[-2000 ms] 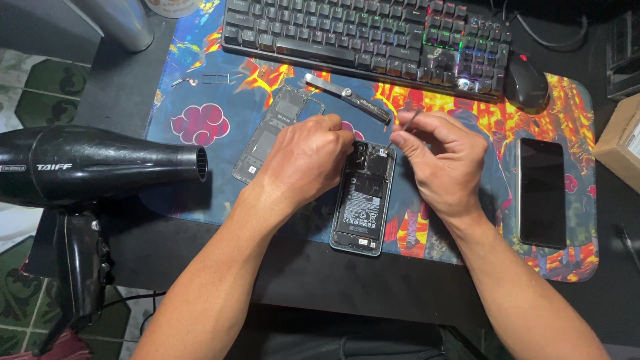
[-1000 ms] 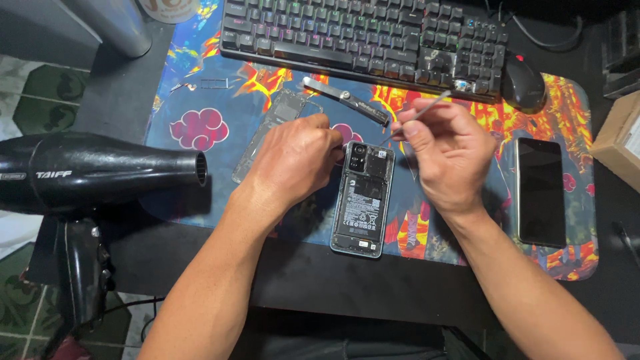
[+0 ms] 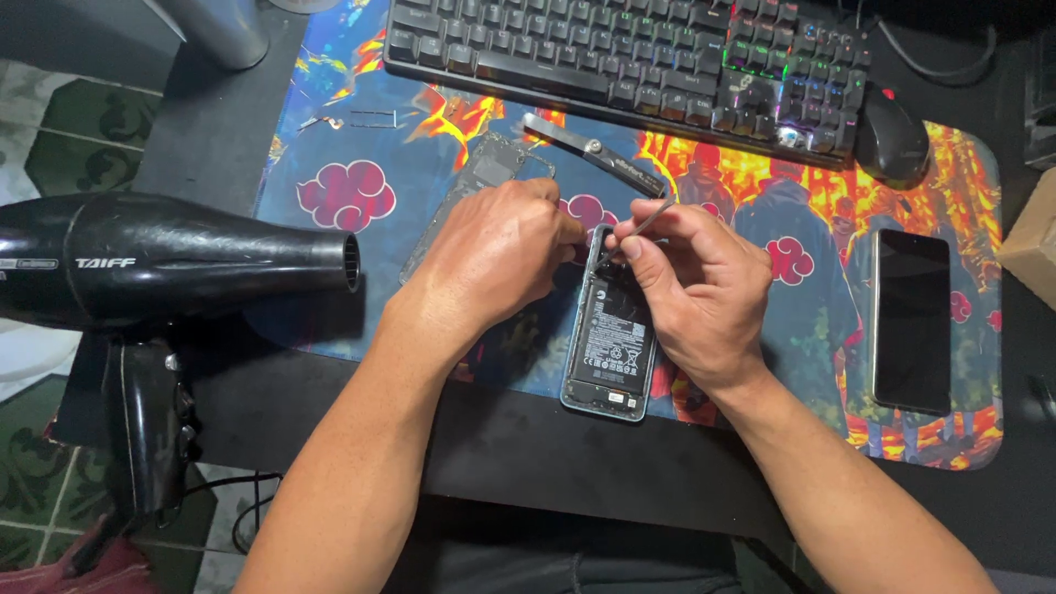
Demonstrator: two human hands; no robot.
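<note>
A smartphone with its back off [image 3: 615, 346] lies on the printed desk mat, its battery showing. My right hand [image 3: 701, 280] pinches a thin metal tool [image 3: 656, 219] over the phone's upper part; the tool's lower tip points at the camera area, partly hidden by the fingers. My left hand [image 3: 503, 247] is at the phone's upper left edge, fingers bent; whether it grips anything is hidden. Under and beyond it lies the detached back cover [image 3: 487, 161]. A metal-ended opening tool [image 3: 594, 153] with a dark handle rests above both hands.
A black hair dryer [image 3: 173, 247] is at the left. The keyboard [image 3: 627, 66] and mouse [image 3: 893, 140] stand at the back. A second phone [image 3: 911, 322] lies on the right of the mat, with a cardboard box [image 3: 1031, 235] beyond. A SIM tray frame [image 3: 374, 119] is at upper left.
My right hand has moved left and lower over the phone's upper part, still pinching the thin tool. My left hand stays near the phone's upper left edge.
</note>
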